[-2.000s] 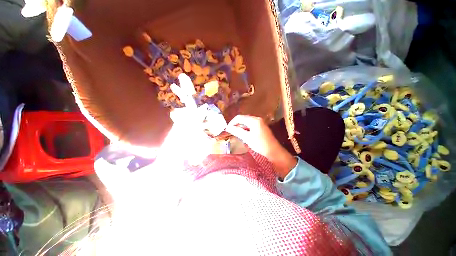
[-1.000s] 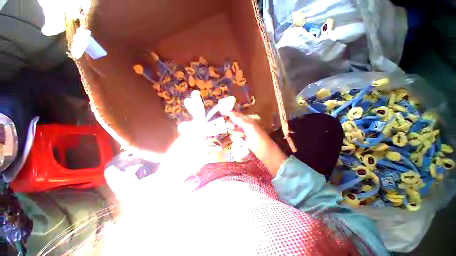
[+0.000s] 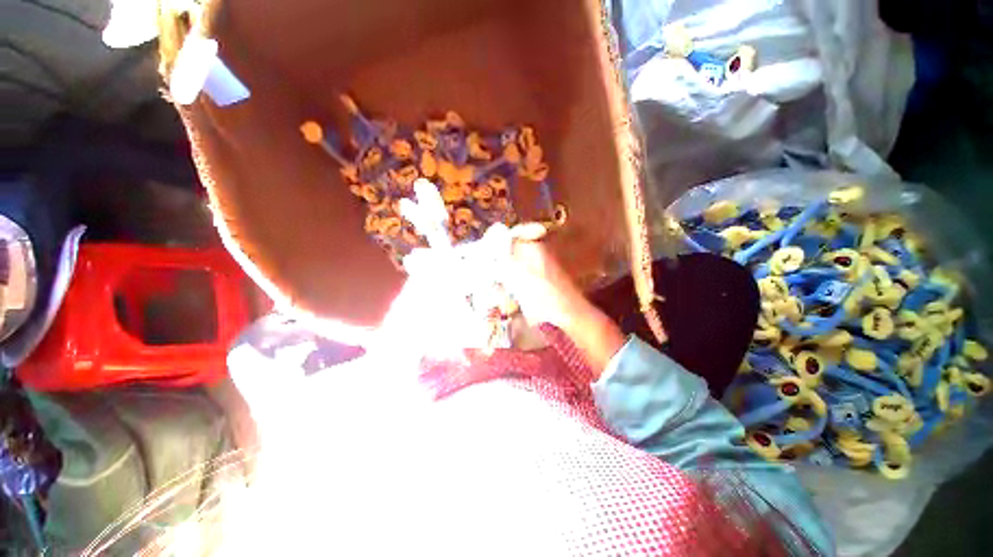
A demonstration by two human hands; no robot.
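Note:
My right hand (image 3: 536,285) is over my lap at the carton's near edge, its fingers bent in against a glare-whitened strap piece (image 3: 499,318). My left hand (image 3: 419,294) is almost washed out by glare just left of it; one pale finger-like shape points up toward the pile. The two hands meet around the piece; its outline and the exact grip are hard to tell. A pile of blue and orange-yellow strap pieces (image 3: 446,163) lies in the brown carton (image 3: 261,207) beyond the hands.
An open clear bag of blue and yellow pieces (image 3: 860,337) is at right. A whitish bag (image 3: 762,93) with a few pieces lies above it. A dark round shape (image 3: 697,316) sits between carton and bag. A red stool (image 3: 87,326) is at left, with green cloth (image 3: 142,435) below.
Both hands stay together at the carton's near edge. The right fingers have closed in toward the left hand, and the spread pale shapes between the hands are now closer together. The view has shifted slightly.

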